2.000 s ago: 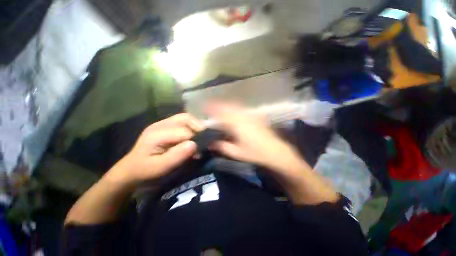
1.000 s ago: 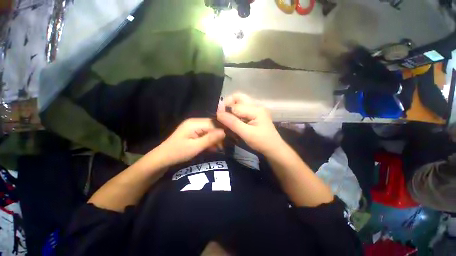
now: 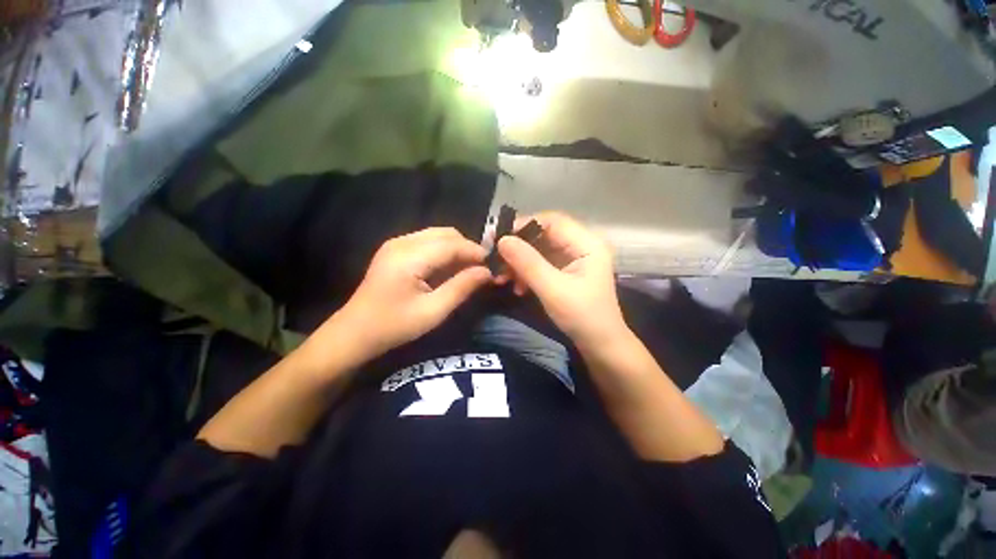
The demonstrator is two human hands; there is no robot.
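Note:
My left hand and my right hand meet in front of my chest at the table's front edge. Both pinch a small black strip between thumb and fingers; two short dark ends stick up from the grip. The rest of the strip is hidden by the fingers or merges with my black shirt. The olive-green panel with black fabric along its near side lies to the left of my hands, under the bright lamp at its right end.
The sewing machine head is at the upper right. Scissors with orange and red loops lie on the machine bed. Dark scraps and a blue item are at the table's right end. A red stool stands lower right.
Since one second ago, my hands still meet at the same place, and more of the black strip shows above the fingers. Earlier, the right hand was blurred and the view was tilted.

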